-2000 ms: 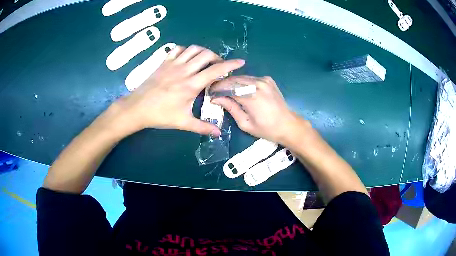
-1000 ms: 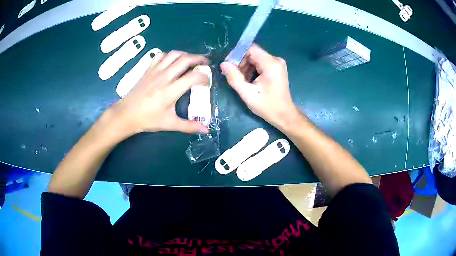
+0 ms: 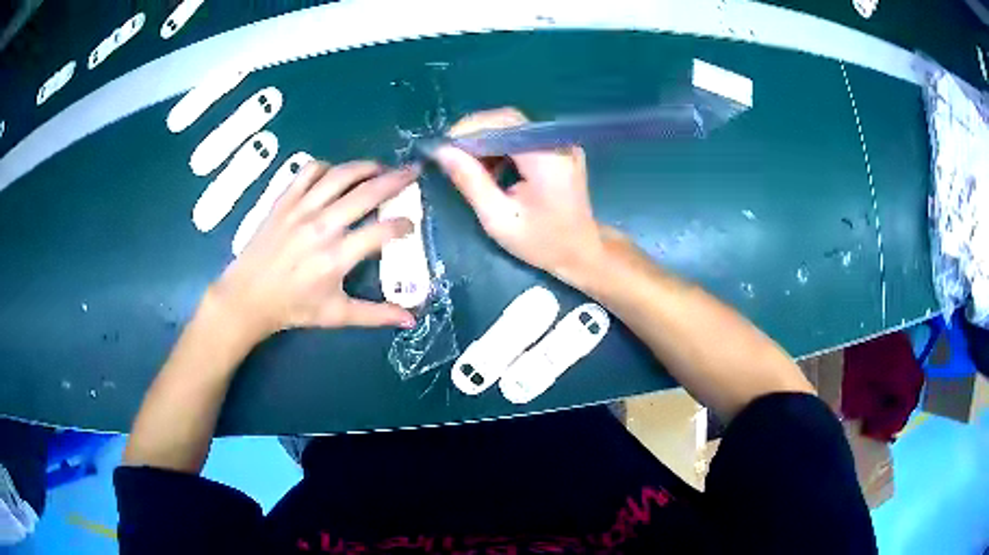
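My left hand (image 3: 315,247) lies over a white housing (image 3: 406,258) at the work spot, thumb at its lower end and fingers at its upper part. The housing stands nearly in line with my view, its upper end hidden by my fingers. My right hand (image 3: 528,195) pinches a long grey label strip (image 3: 607,128) at its left end, close to my left fingertips; the strip is blurred and points right. Clear crinkled tape (image 3: 423,345) is stuck to the table below the housing. Whether a small sticker is at my fingertips, I cannot tell.
Several white housings (image 3: 235,131) lie in a row at upper left. Two more housings (image 3: 555,353) lie below my right hand. A stack of label strips (image 3: 721,85) is at upper right. A pale guide rail (image 3: 325,35) borders the conveyor. A crumpled plastic bag (image 3: 961,195) is at far right.
The strip was first largely hidden by my right hand, then rose upward from it; now it points right. My left hand stays on the housing. The view has shifted, and more conveyor parts show at upper left.
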